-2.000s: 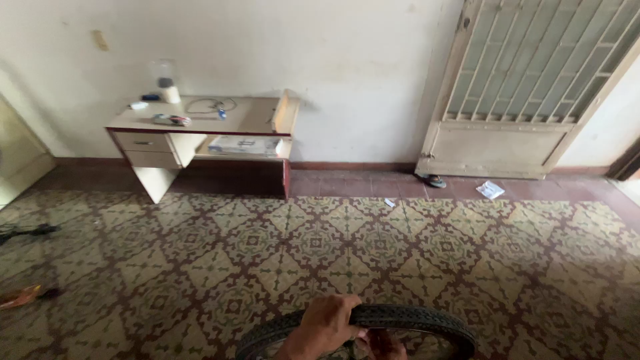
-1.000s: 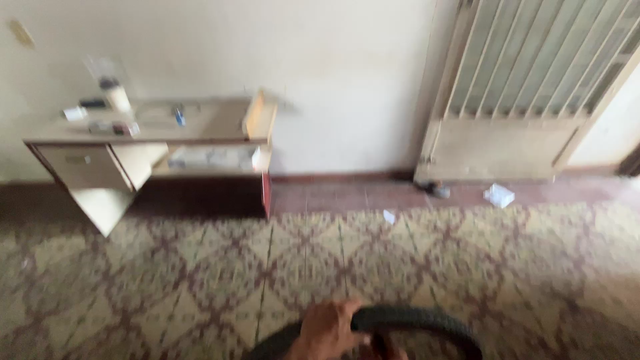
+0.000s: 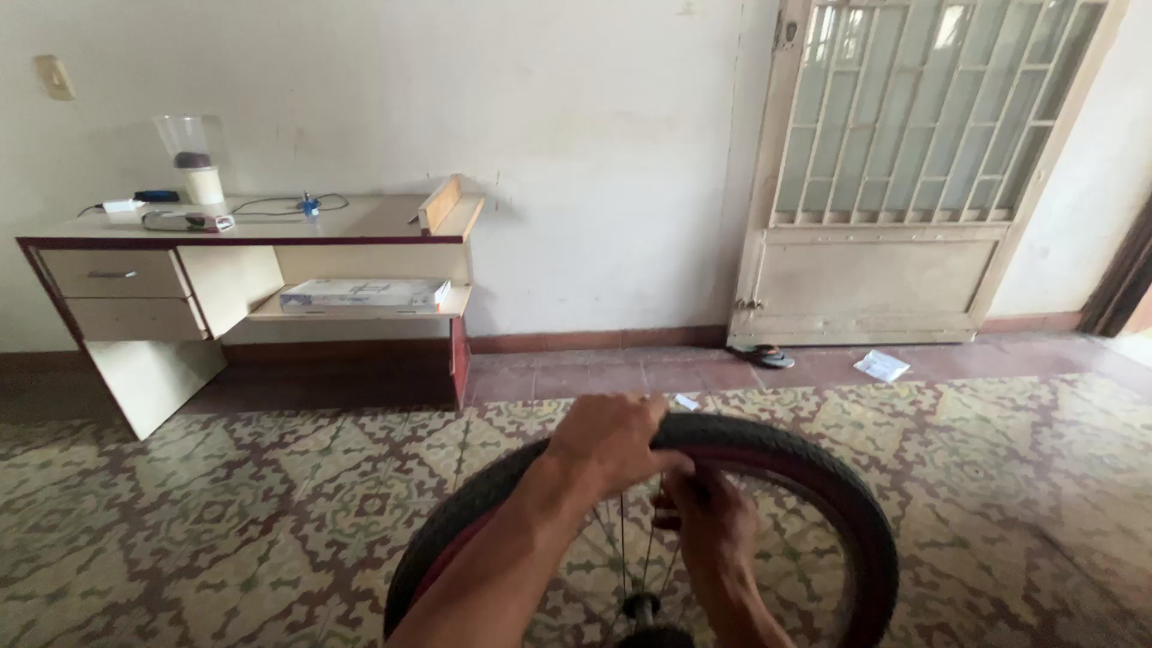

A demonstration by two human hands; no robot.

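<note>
A bicycle wheel with a black knobbly tire and a dark red rim stands upright at the lower middle. My left hand is closed over the top of the tire, its thumb on the near side. Just below and to the right, my right hand is at the inner side of the rim among the spokes, fingers curled; whether it holds something is hidden. Thin metal spokes run down to the hub at the bottom edge.
A desk with drawers, a blender-like cup and cables stands at the back left. A flat box lies on its shelf. A sandal and a plastic packet lie near the metal door.
The wheel and both hands now show higher in the view, with more of the spokes and the hub visible. My left hand stays over the tire.
</note>
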